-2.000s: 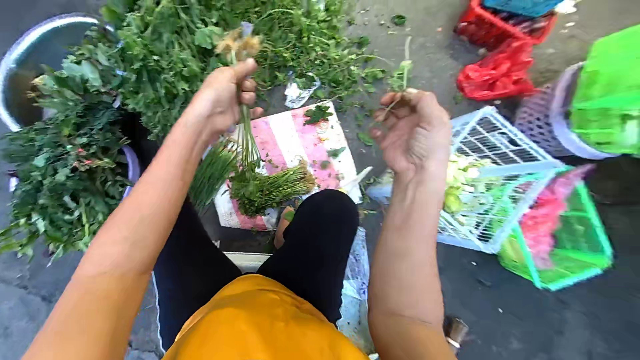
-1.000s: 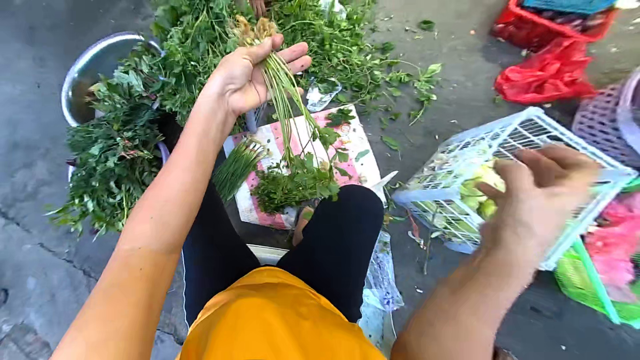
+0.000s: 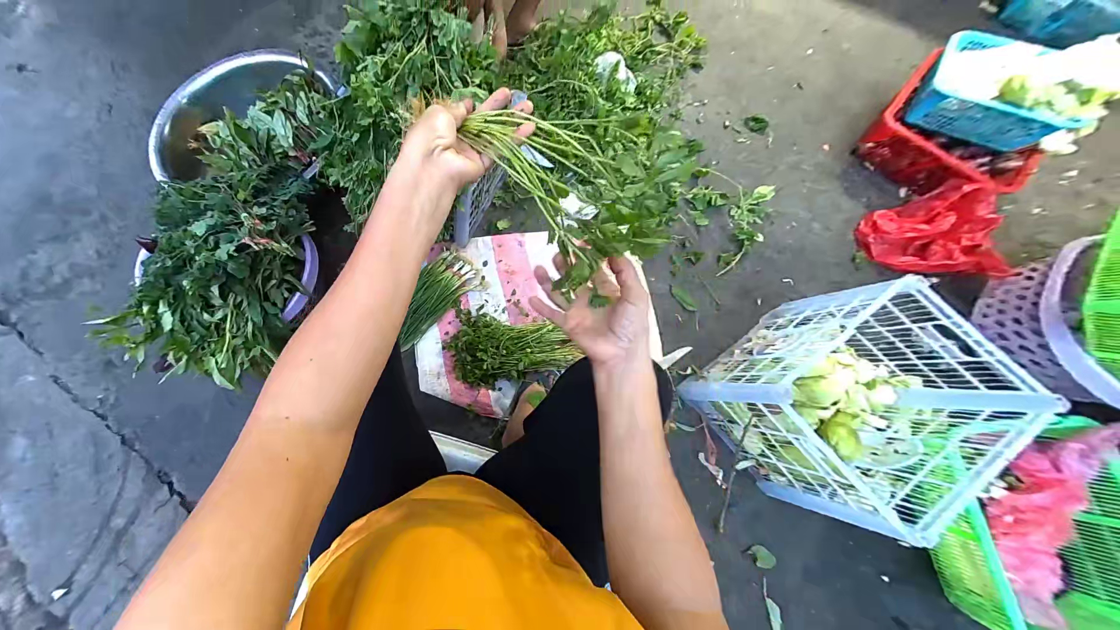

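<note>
My left hand [image 3: 451, 144] grips a bunch of leafy herbs [image 3: 556, 166] by its root end, the stems slanting down to the right. Just under the leaves, my right hand [image 3: 599, 311] is turned palm up with fingers spread; some leaf tips overlap its fingers, and whether it touches them is unclear. Below both hands, a pink-and-white striped board or sheet [image 3: 516, 262] carries a bundle of green herbs [image 3: 507, 348]. A bunch of thin green stalks [image 3: 437, 293] lies at its left edge.
Greens in a purple-rimmed tub [image 3: 302, 280] and a metal basin [image 3: 188, 105] stand left. Loose greens [image 3: 647, 44] pile up ahead near a person's bare feet [image 3: 522, 19]. Rightward are a white plastic crate [image 3: 770, 394], a red plastic bag [image 3: 936, 232], and stacked red [image 3: 919, 157] and blue baskets [image 3: 971, 114].
My right hand has come back from the white crate to below the herb leaves. My left hand keeps its hold on the bunch, whose leaves now point more to the right.
</note>
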